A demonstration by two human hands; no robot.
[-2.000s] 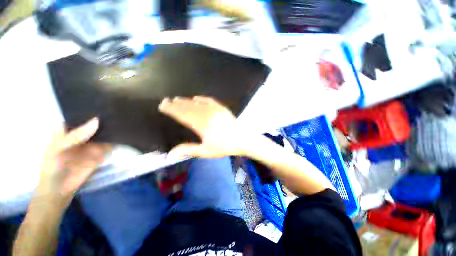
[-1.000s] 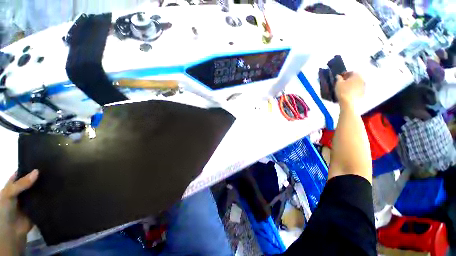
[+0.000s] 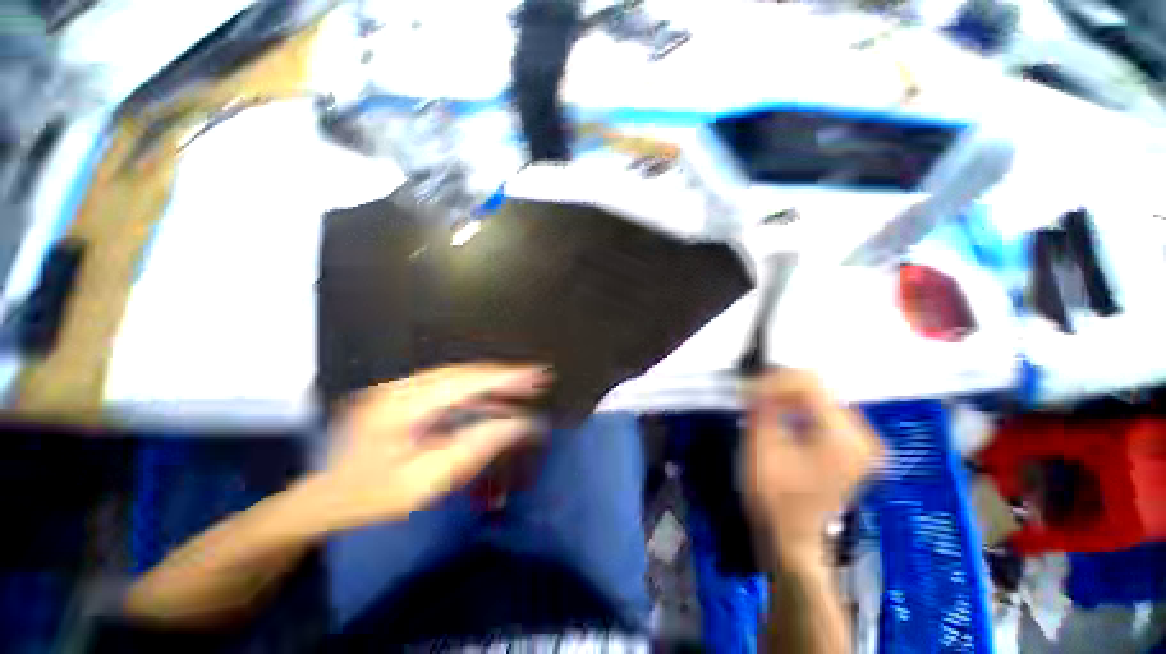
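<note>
The dark garment panel point(image 3: 512, 281) lies on the white table under the sewing machine's needle area point(image 3: 454, 205), where a light shines on it. My left hand point(image 3: 428, 441) is at the panel's near edge, fingers pointing right; blur hides whether it grips the cloth. My right hand point(image 3: 806, 441) is at the table's front edge, right of the panel, closed on a narrow dark strip point(image 3: 763, 319) that points up from the fingers. The strip is blurred.
Red-handled scissors point(image 3: 936, 302) and dark strips point(image 3: 1074, 271) lie at the right. The machine's control panel point(image 3: 838, 147) is behind. A blue basket point(image 3: 923, 511) and red stool point(image 3: 1080, 479) are below right. A black flat object point(image 3: 51, 296) lies on the brown board at left.
My right hand has come back from the dark strips at the right with a narrow strip. My left hand has moved from the panel's left edge to its near edge. The view has shifted.
</note>
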